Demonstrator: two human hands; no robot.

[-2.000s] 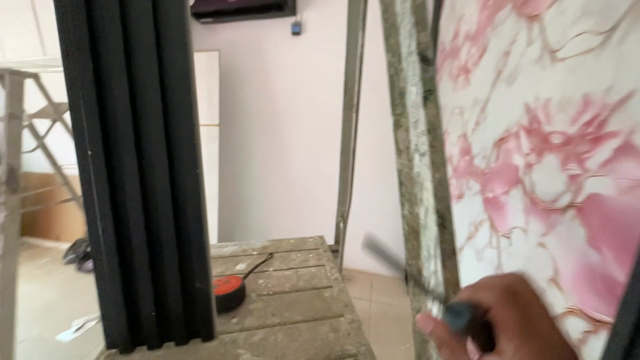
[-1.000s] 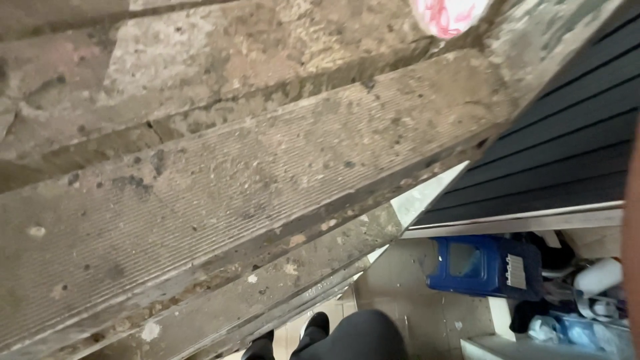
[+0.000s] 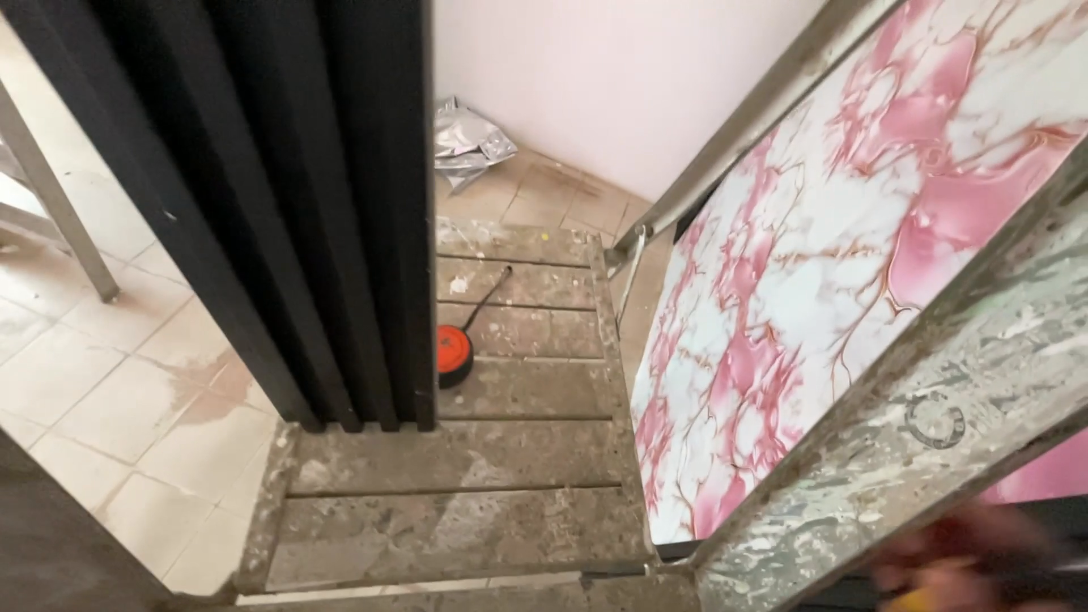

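Note:
My right hand is a blur at the lower right, beyond the paint-smeared metal rail. A yellow thing shows at its fingers, too blurred to name; whether the hand grips it cannot be told. My left hand is out of view. A black fluted wall panel stands on the worn, paint-spotted slatted platform. Beside its right edge lies a red and black round tape measure, partly hidden by the panel, with a dark strap stretched out over the slats.
A pink and white marble-patterned sheet stands right of the platform, behind metal rails. Crumpled silver wrapping lies on the tiled floor by the pale wall. A metal leg stands at the left.
Two seconds ago my right hand held a dark-handled tool with a thin shaft; now the hand is lower right and blurred. The view swung down and back up.

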